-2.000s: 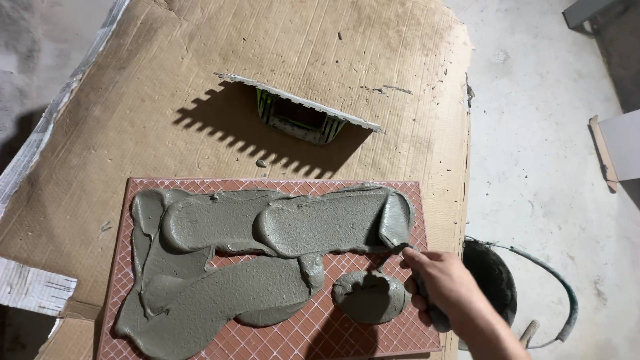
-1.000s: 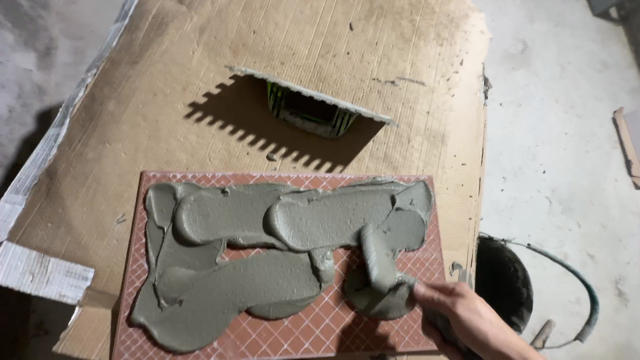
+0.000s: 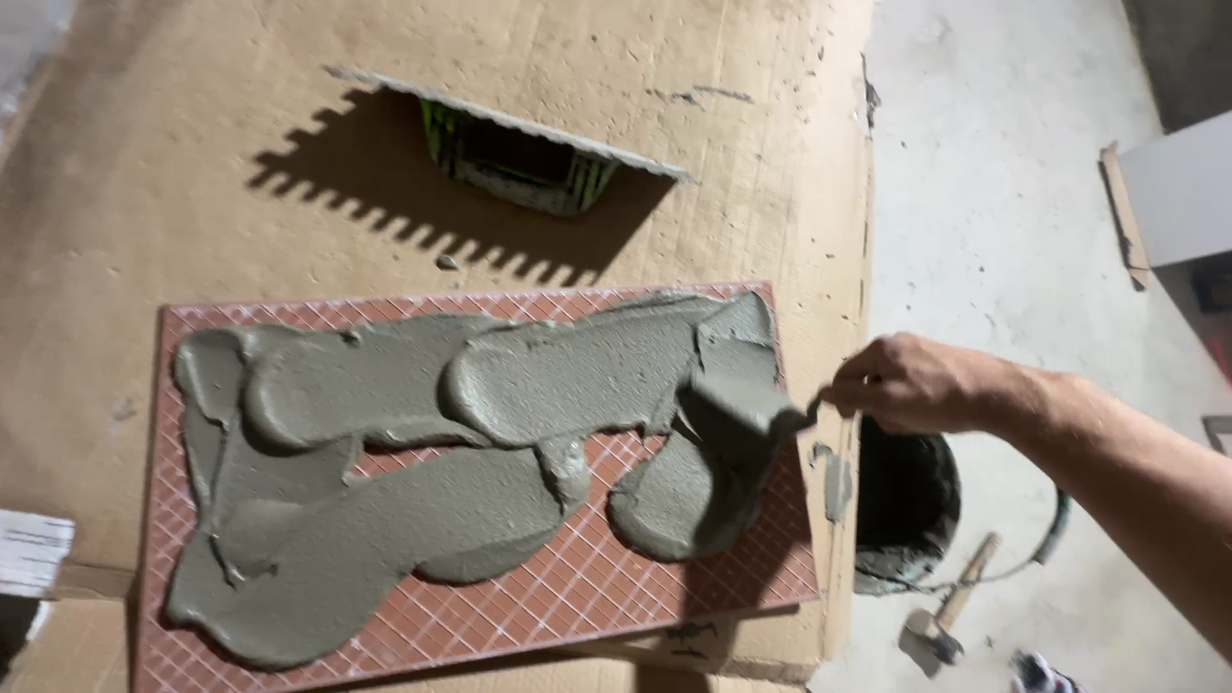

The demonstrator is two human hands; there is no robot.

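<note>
My right hand (image 3: 895, 385) grips the handle of a trowel (image 3: 746, 404), whose mortar-coated blade lies over the right part of the tile. Grey wet mortar (image 3: 568, 371) is spread in thick overlapping strokes on the ridged back of a reddish-brown tile (image 3: 616, 539). Bare grid pattern shows at the lower middle and along the edges. A rounded patch of mortar (image 3: 664, 496) lies just below the trowel blade. Beyond the tile, a notched trowel (image 3: 520, 130) with a green and black handle stands on the cardboard. My left hand is not in view.
Cardboard (image 3: 770, 87) lies under the tile. At its right side is a dark bucket (image 3: 905, 500) with a wire handle. A hammer (image 3: 953, 597) lies on the concrete floor (image 3: 1011, 125). A white panel (image 3: 1184, 192) stands at the far right, beside a thin strip.
The trowel has moved from the upper right corner down to the separate mortar patch, then up between them, leaving mortar joining the two. The view has come closer.
</note>
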